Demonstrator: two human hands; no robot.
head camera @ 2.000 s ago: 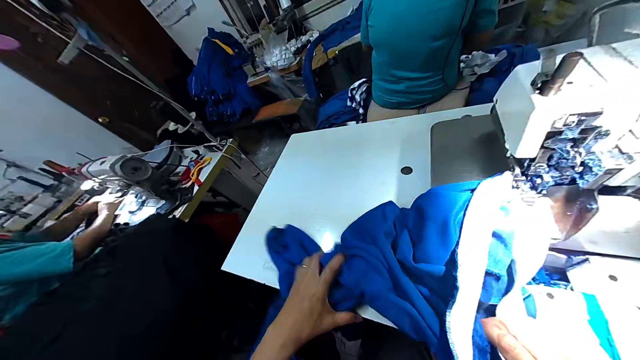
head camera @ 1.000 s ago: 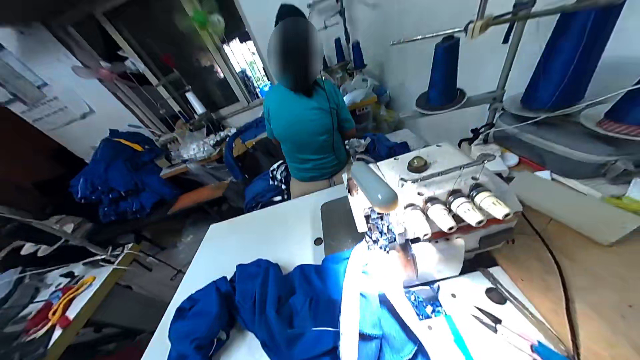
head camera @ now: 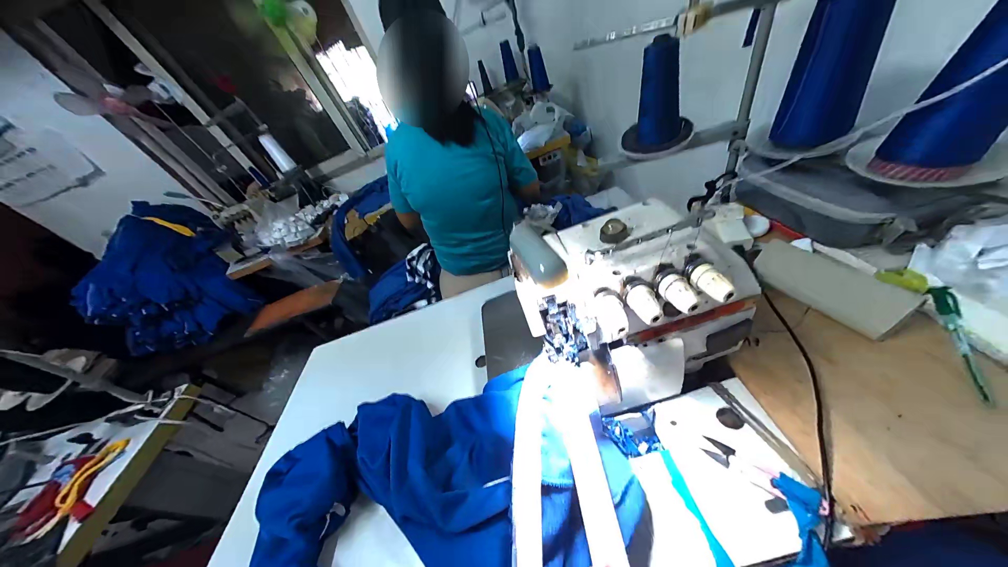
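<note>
Blue fabric (head camera: 441, 465) lies bunched over the front of the white sewing table (head camera: 339, 394). Its white band (head camera: 528, 465) runs up to the needle area of an overlock sewing machine (head camera: 630, 276), where a bright lamp washes out detail. A second white strip (head camera: 591, 480) hangs beside the first. At the bottom edge, near that strip, there may be a sliver of a fingertip, too little to judge. Neither of my hands can be made out. Small snips (head camera: 720, 453) with dark blades rest on the machine's right-hand plate.
Blue thread cones (head camera: 660, 94) stand behind the machine. A person in a teal shirt (head camera: 461, 189) is beyond the table, back turned. A pile of blue garments (head camera: 157, 276) is at left. A wooden tabletop (head camera: 882, 425) adjoins on the right, with a black cable (head camera: 803, 354) along it.
The view has swung up and to the right. My hands, on the blue fabric two seconds ago, have gone out of sight. The fabric still lies at the machine.
</note>
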